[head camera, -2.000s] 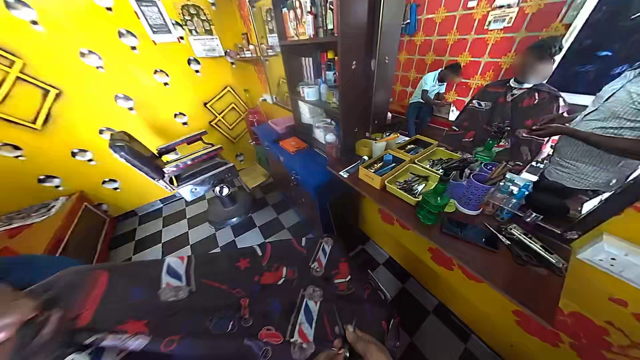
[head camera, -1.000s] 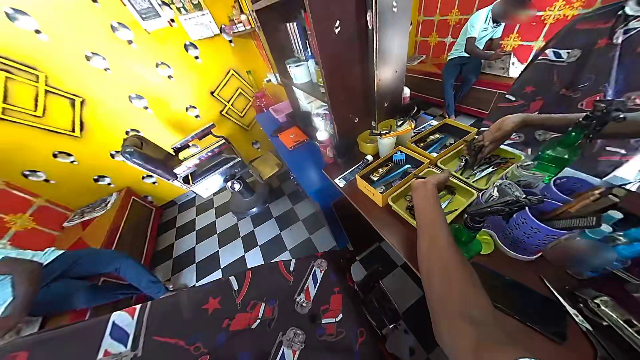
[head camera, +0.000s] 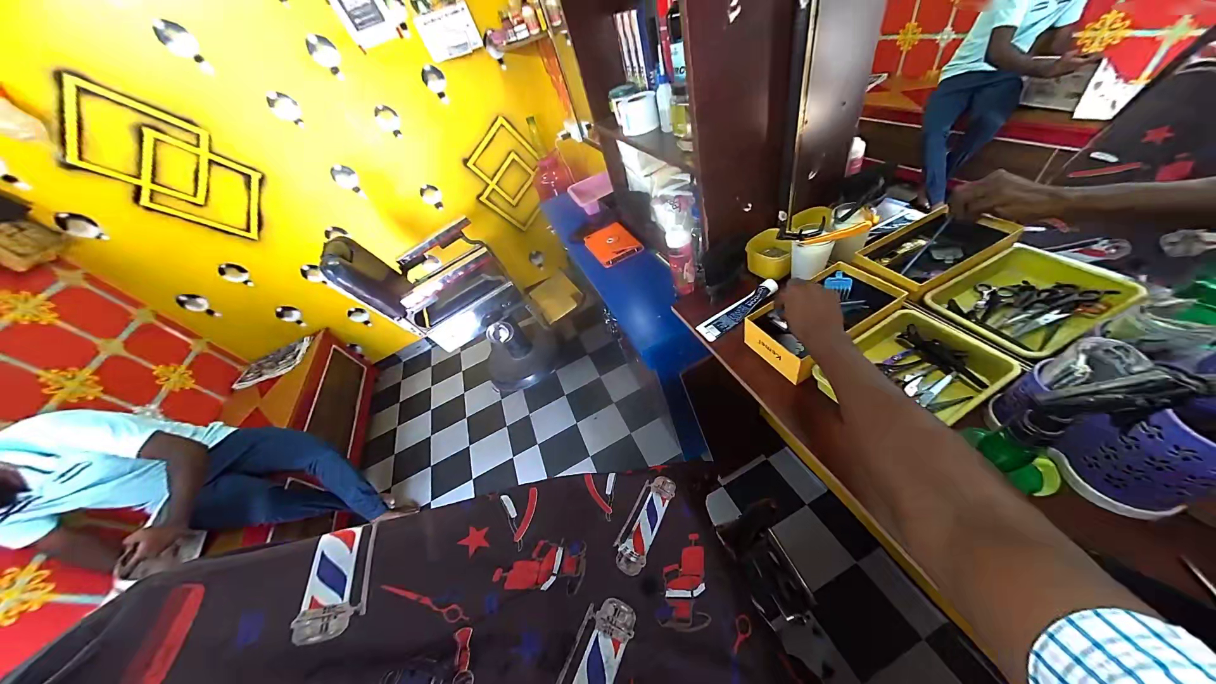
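Note:
My right hand (head camera: 807, 315) reaches from the lower right into a yellow box (head camera: 777, 348) on the counter; its fingers point down among the box's contents, and whether they grip anything is hidden. A blue comb (head camera: 838, 283) lies in the box just beyond the hand. Beside the box, a yellow-green tray (head camera: 988, 357) holds scissors and clips (head camera: 936, 388). A mirror behind the counter repeats the hand, the box and the tray. My left hand is out of view. A dark barber cape (head camera: 494, 608) printed with barber poles spreads across the bottom.
A purple plastic basket (head camera: 1130, 446) with cables and tools and a green bottle (head camera: 1012, 456) stand near my forearm. A tube (head camera: 736, 312) lies at the counter's left. Beyond are a blue cabinet (head camera: 627, 304), a barber chair (head camera: 418, 285) and a seated person (head camera: 123, 465) at left.
My right hand has moved from the yellow-green tray to the yellow box at its left. Two seconds ago it was low in the view, over the cape.

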